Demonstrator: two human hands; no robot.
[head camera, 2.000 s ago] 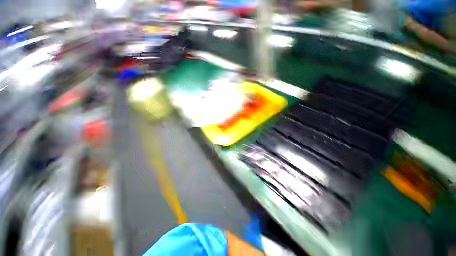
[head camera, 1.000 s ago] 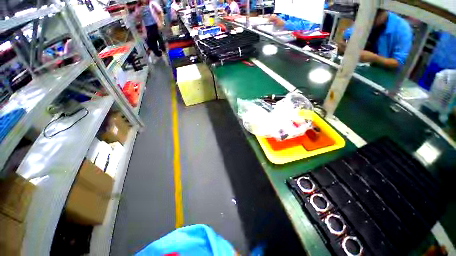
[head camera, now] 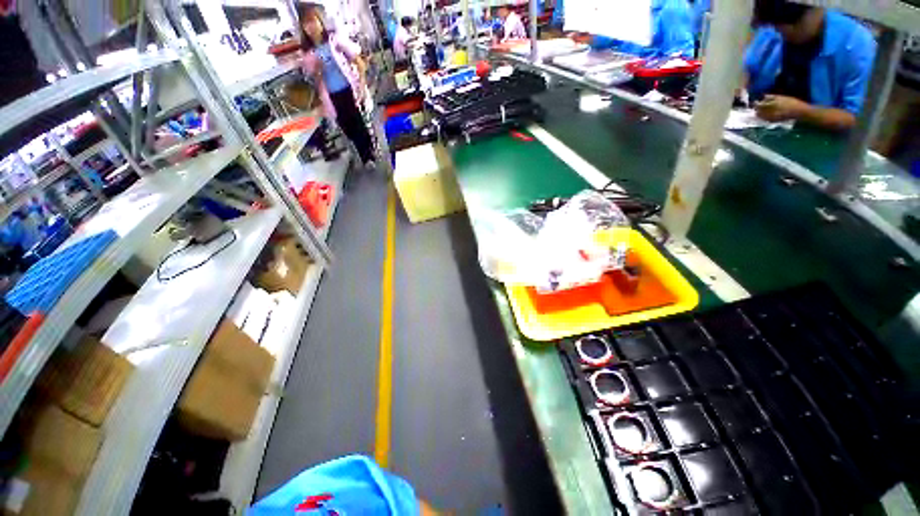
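Note:
Neither of my hands is in view. A blue sleeve [head camera: 338, 489] of mine, with a sliver of skin beside it, is cut off by the bottom edge. A large black blister tray [head camera: 736, 388] with square pockets lies on the green bench at the lower right. Several silver ring-shaped watch cases [head camera: 609, 386] sit in its left row; the other visible pockets look empty. A yellow bin [head camera: 537, 325] stands against the tray's far edge. It holds orange-red items [head camera: 642, 292] and crumpled clear plastic bags [head camera: 560, 242].
A white post [head camera: 701, 136] stands behind the bin, with dark cables near its foot. A cream box [head camera: 426, 181] stands beside the bench. Shelving [head camera: 187, 272] with cartons lines the left of the grey aisle. A person [head camera: 338, 86] is in the aisle; a blue-clad person [head camera: 822, 76] works across the bench.
The view was blurred two seconds ago and is sharper now. Since one second ago it has shifted slightly, showing more of the tray's near left part. The sleeve shows less. The aisle person appears larger.

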